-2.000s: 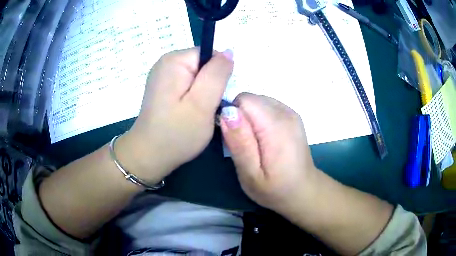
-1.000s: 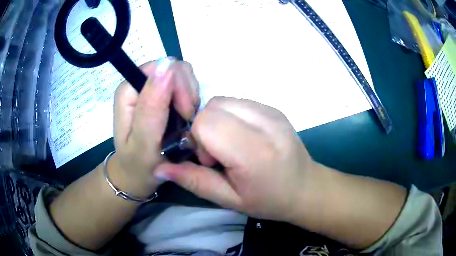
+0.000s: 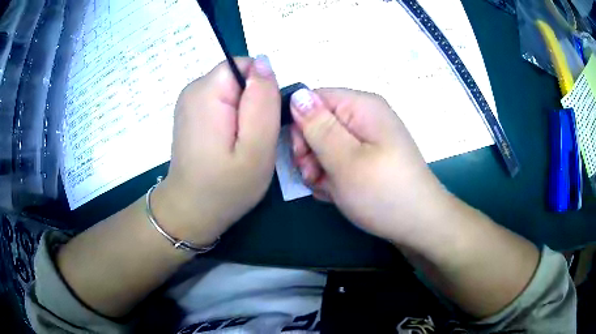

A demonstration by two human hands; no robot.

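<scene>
The black ring-arm part [image 3: 225, 47] is held in both hands over the papers. Its thin arm runs up out of the picture's top edge, so its ring is not in view. My left hand [image 3: 225, 137] is closed around the arm. My right hand [image 3: 359, 147] pinches the dark socket end between thumb and fingers, close beside my left hand. Whether a small metal fitting is in my right fingers cannot be seen.
White printed sheets [image 3: 124, 98] lie on the dark green mat [image 3: 457, 209]. A digital caliper [image 3: 457, 72] lies on the right sheet. Clear trays [image 3: 33, 111] stand at left. A blue tool [image 3: 563, 160], a yellow tool [image 3: 554, 49] and a pale yellow label sheet [image 3: 586, 107] are at right.
The part has turned in my hands, and its ring has left the view over the top edge. My right hand has moved up and to the right, its thumb now on the socket end.
</scene>
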